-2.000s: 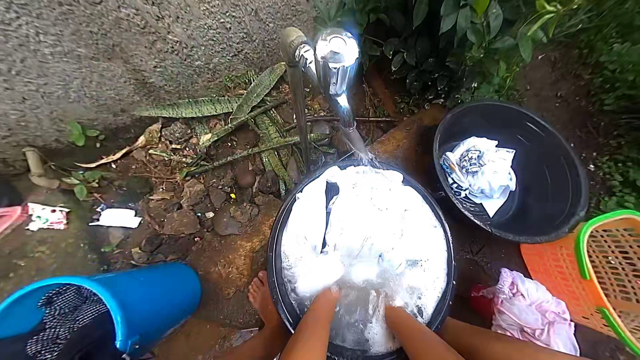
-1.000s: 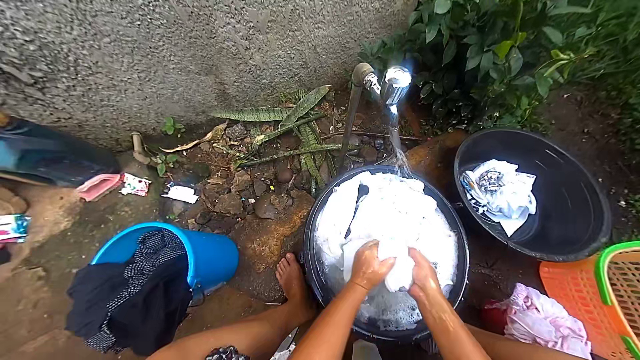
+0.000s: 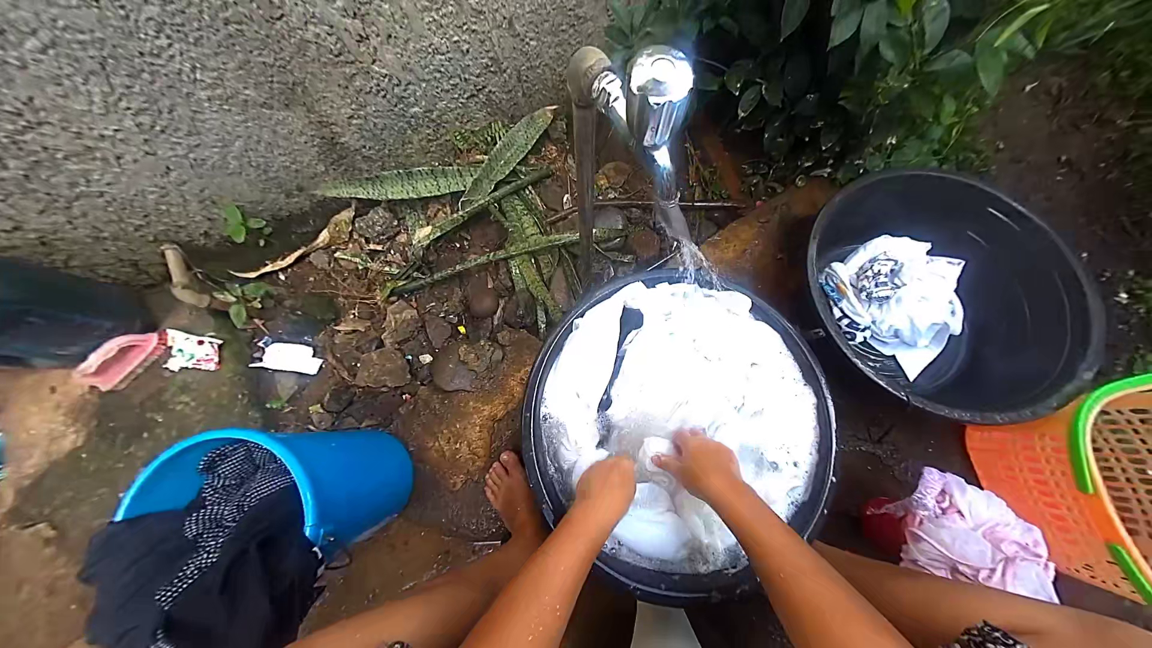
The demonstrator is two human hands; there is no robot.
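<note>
A round black basin [image 3: 817, 504] stands between my legs, filled with soapy water and white wet cloth [image 3: 711, 360]. Both hands are over its near half. My left hand [image 3: 607, 486] is closed on a bunched part of the white cloth. My right hand [image 3: 699, 463] grips the same cloth a little to the right, its fingers curled around a fold. Water runs from a metal faucet [image 3: 661, 85] into the far side of the basin.
Another black basin [image 3: 1026, 306] holds a white printed cloth [image 3: 900, 292]. An orange and green plastic basket [image 3: 1026, 468] and pink cloth [image 3: 976, 531] lie at right. A tipped blue bucket [image 3: 360, 477] with dark clothes [image 3: 216, 558] lies at left. Stones and leaves edge the rough wall [image 3: 297, 99].
My hands were low in the suds at first, then raised together with bunched white cloth; now they are lower, slightly apart, on the cloth. The view has shifted between frames.
</note>
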